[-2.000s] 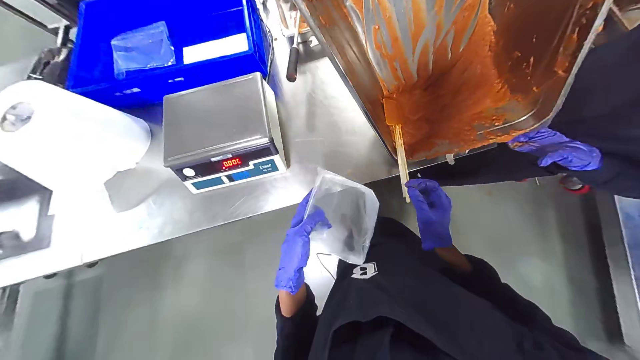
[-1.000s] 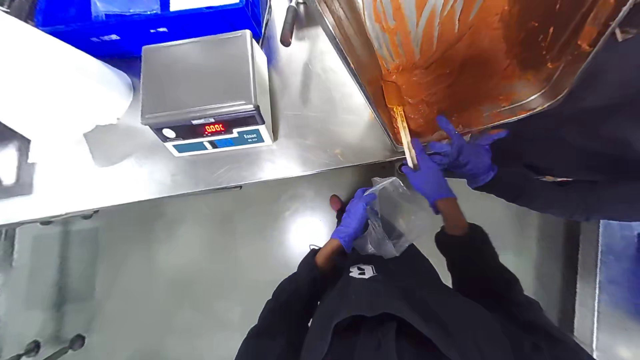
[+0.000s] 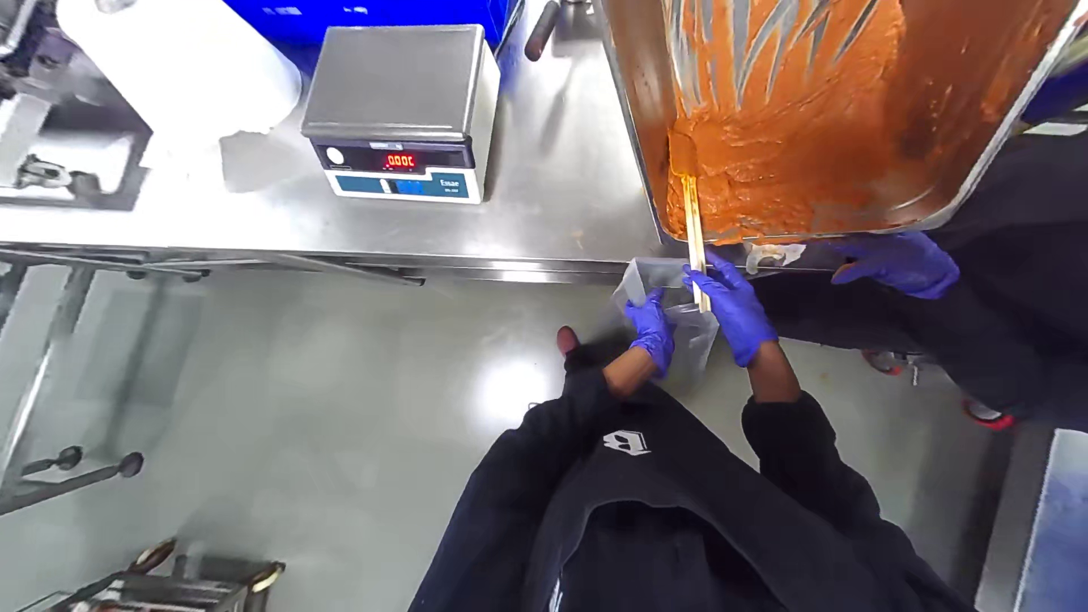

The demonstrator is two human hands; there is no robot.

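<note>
My left hand (image 3: 651,330), in a purple glove, holds a clear plastic bag (image 3: 693,340) by its side at the table's front edge. The bag's mouth faces the steel tray. My right hand (image 3: 733,308), also gloved, grips the pale handle of a spatula (image 3: 694,221). Its blade, coated in orange-brown paste, rests in the near left corner of a deep steel tray (image 3: 636,127). Orange-brown paste (image 3: 773,161) covers much of the tray floor, with bare streaks toward the back. The handle passes over the bag's right side.
A digital scale (image 3: 395,93) stands on the steel table (image 3: 561,187), with a white roll (image 3: 183,68) to its left and a blue crate (image 3: 382,21) behind. A dark-handled tool (image 3: 542,32) lies near the tray. At right, a co-worker's gloved hand (image 3: 905,263) is by the tray's front rim.
The bag, held lower in front of me before, is now up at the table edge beneath the spatula's handle. The co-worker's hand has moved right, away from my right hand. The view has shifted.
</note>
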